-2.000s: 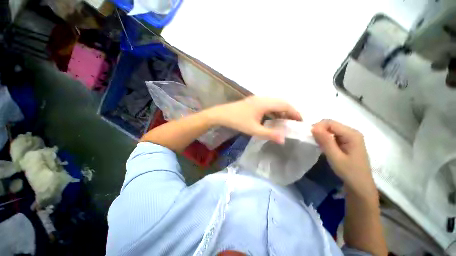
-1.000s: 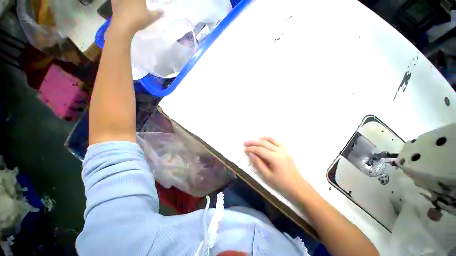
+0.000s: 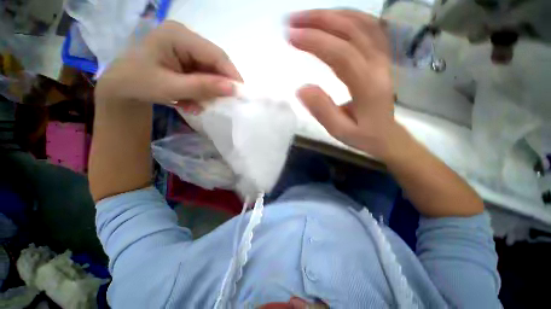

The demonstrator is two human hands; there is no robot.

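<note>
A thin white fabric piece [image 3: 260,136] hangs above my lap, in front of the table edge. My left hand [image 3: 175,69] pinches its upper left corner between thumb and fingers. My right hand [image 3: 353,78] is to the right of the fabric, slightly blurred, with thumb and fingers apart and nothing in it. The white machine table [image 3: 260,36] lies behind both hands. The sewing machine head [image 3: 483,21] is at the upper right, cut off by the picture's edge, with white fabric [image 3: 504,114] lying below it.
A blue basket [image 3: 78,51] with white pieces stands at the upper left. A clear plastic bag [image 3: 196,160] hangs over a red bin [image 3: 205,196] left of my lap. A pink box [image 3: 66,145] is at far left. A pale cloth bundle [image 3: 57,271] lies at lower left.
My left hand has come back from the blue basket and now holds a white fabric piece over the lap. My right hand has lifted off the table and opened beside it.
</note>
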